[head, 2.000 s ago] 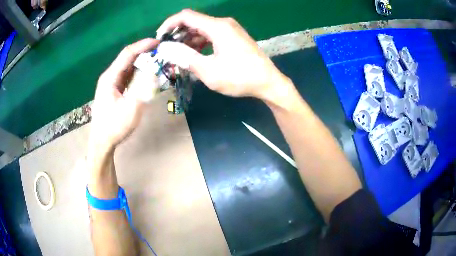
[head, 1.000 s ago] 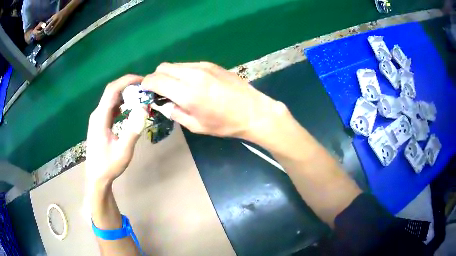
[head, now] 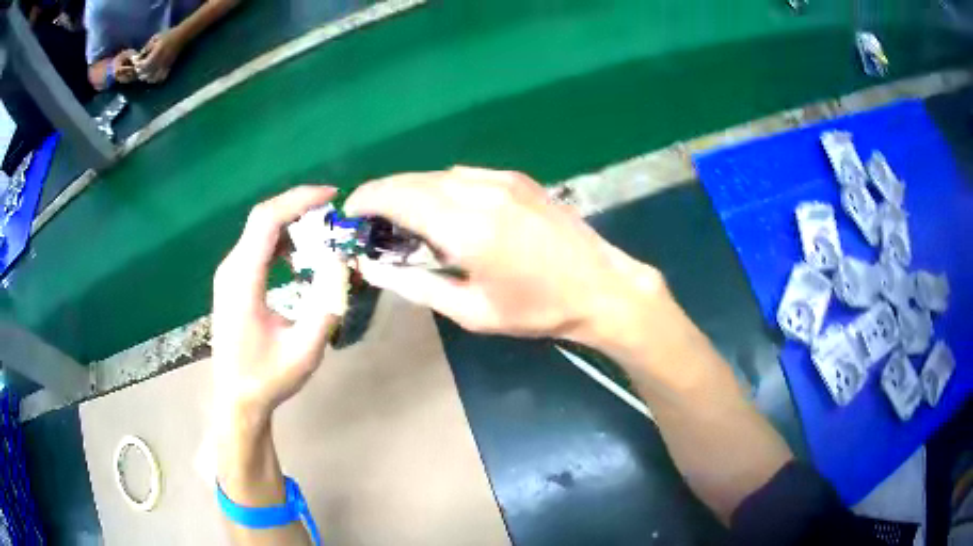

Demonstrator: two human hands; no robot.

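My left hand (head: pixel 267 309), with a blue strap (head: pixel 259 514) at the wrist, holds a partly built unit (head: pixel 312 237) of white and green parts. My right hand (head: pixel 501 251) reaches in from the right and its fingertips grip a dark part (head: pixel 386 239) with a blue-violet glint, right against the unit. A dark piece hangs below my left fingertips. The fingers hide much of the unit, and its details are blurred. Both hands are above the cardboard mat's far edge and the green belt's near edge.
The cardboard mat (head: pixel 373 448) bears a pale tape roll (head: pixel 138 472). A thin off-white stick (head: pixel 606 381) lies on the dark bench, partly under my right forearm. Several white housings (head: pixel 857 279) lie on a blue sheet (head: pixel 747 203). A unit (head: pixel 872 53) lies on the green belt (head: pixel 597 85). A person's hands (head: pixel 149 62) are opposite.
The view has shifted, showing more of the person opposite. My hands have come lower in the picture with the unit, which has turned; the yellow-marked board below it no longer shows clearly.
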